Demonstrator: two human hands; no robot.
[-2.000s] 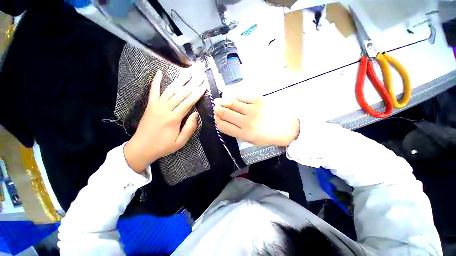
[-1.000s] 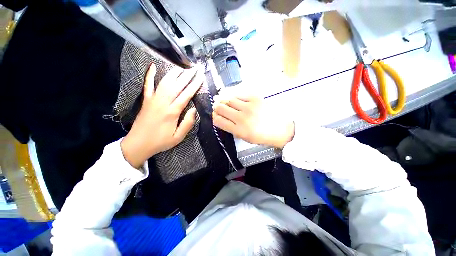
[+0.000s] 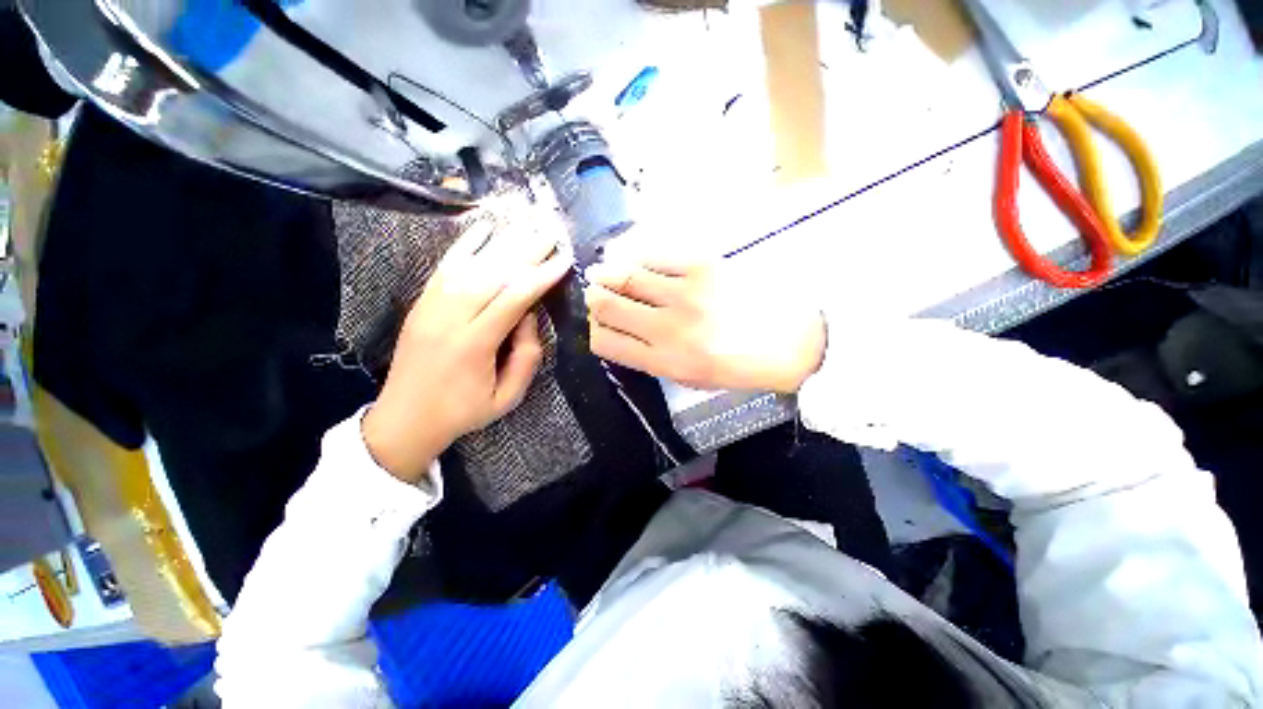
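My left hand [image 3: 464,333] lies flat on the grey tweed panel [image 3: 520,450], its fingertips beside the bright needle area of the sewing machine [image 3: 249,118]. My right hand [image 3: 693,321] has its fingers bent at the edge of the black zipper tape [image 3: 616,395], just below the grey-blue cylinder [image 3: 593,194]. The fingers seem to pinch the tape edge. Black jacket cloth [image 3: 180,291] spreads to the left and down over the lap. Glare hides the presser foot and the left fingertips in part.
Scissors [image 3: 1060,187] with one red and one yellow handle lie at the right on the white table [image 3: 887,236]. A measuring strip [image 3: 970,298] runs along its edge. Blue crates [image 3: 471,644] are below. A brown board with yellow tape [image 3: 153,519] is at the left.
The camera view has shifted, so the machine head fills more of the upper left. Both hands stay at nearly the same places on the cloth by the needle.
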